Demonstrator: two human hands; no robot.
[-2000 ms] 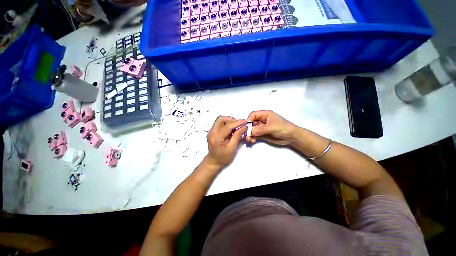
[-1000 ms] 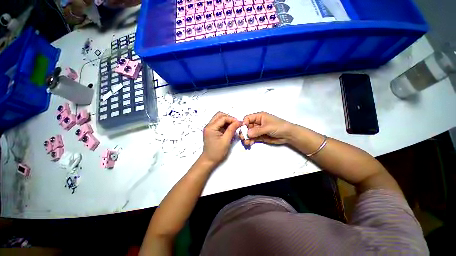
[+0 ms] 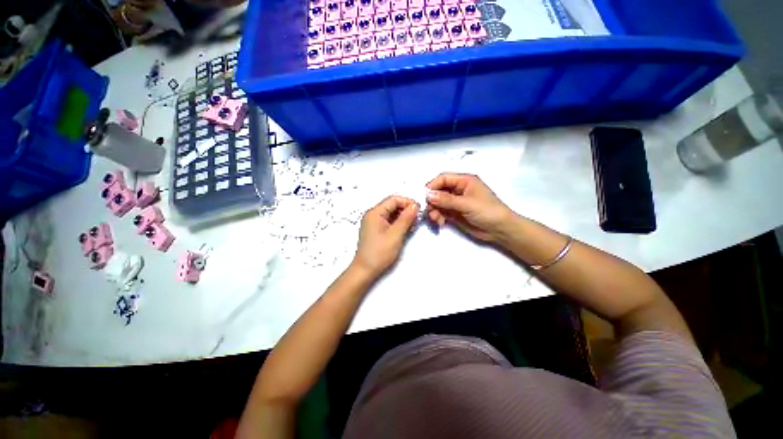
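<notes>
My left hand point(image 3: 385, 231) and my right hand point(image 3: 464, 207) are bare and close together above the white table. The fingertips of both hands are pinched, with a narrow gap between them. A tiny pale piece point(image 3: 428, 195) shows at my right fingertips, blurred and mostly hidden. Whether my left fingertips hold anything is too small to tell. Small clear and dark-edged scraps point(image 3: 313, 201) lie scattered on the table left of my hands.
A large blue tote point(image 3: 515, 96) with rows of pink units point(image 3: 395, 30) stands ahead. A parts tray point(image 3: 215, 163), dispenser bottle point(image 3: 129, 147), loose pink units point(image 3: 118, 195) and small blue tote point(image 3: 47, 129) are left. A smartphone point(image 3: 623, 180) and clear bottle point(image 3: 730, 135) are right.
My hands have drawn slightly apart. The white piece that showed between my fingers is now barely visible. My right hand has moved up a little.
</notes>
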